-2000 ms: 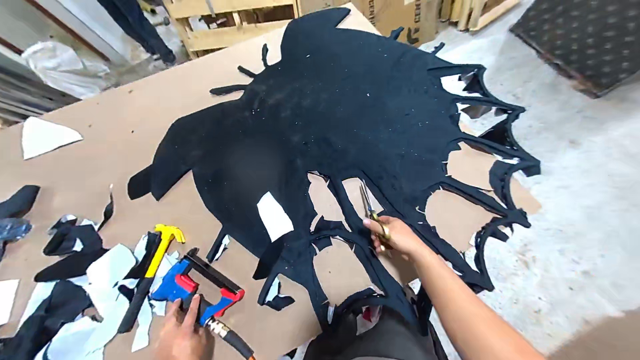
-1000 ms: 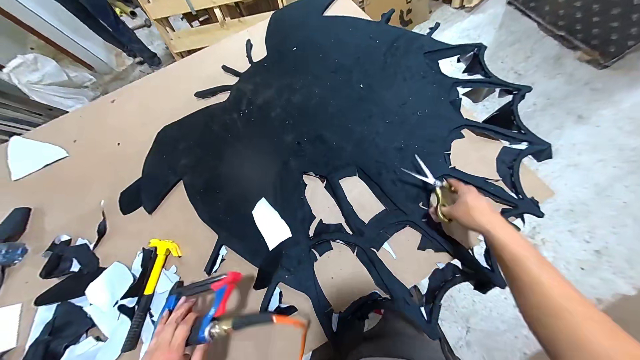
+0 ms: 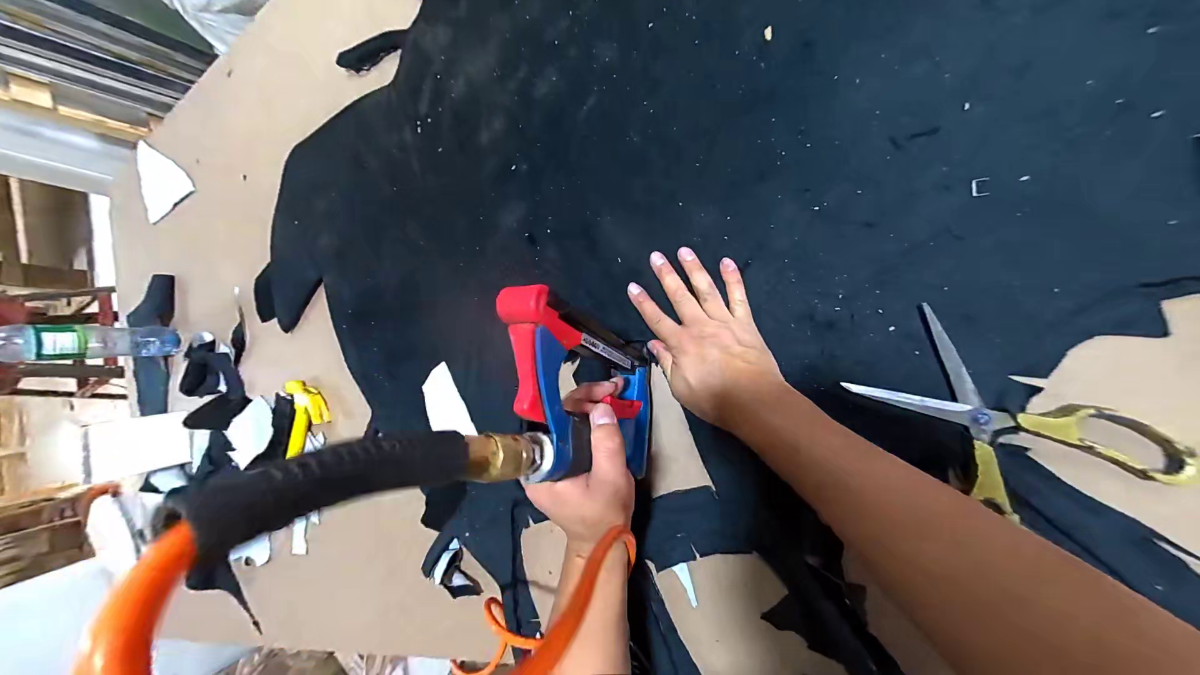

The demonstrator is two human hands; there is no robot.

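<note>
My left hand [image 3: 595, 459] grips the handle of a red and blue pneumatic staple gun [image 3: 539, 366], a finger at its red trigger. The gun's nose meets black fabric [image 3: 562, 169] spread over a tan board. Just to the right, my right hand [image 3: 708, 347] lies flat on the fabric, fingers spread, holding nothing. A black, brass-fitted hose [image 3: 375, 473] joins the gun's base and runs into an orange air hose [image 3: 141, 600]. Scissors [image 3: 980, 417] with yellow and black handles lie spread apart on the fabric, right of my right forearm. A loose staple [image 3: 980, 187] rests on the fabric.
At the left lie a yellow hammer [image 3: 305, 412], black and white fabric scraps [image 3: 248, 431] and a clear plastic bottle [image 3: 89, 342]. A white scrap [image 3: 445, 401] sits on the fabric left of the gun. Cut openings show the tan board [image 3: 731, 600] near my arms.
The view has moved in closer. My left hand has lifted the staple gun and brought it onto the fabric beside my right hand. My right hand has let go of the scissors, now lying on the fabric.
</note>
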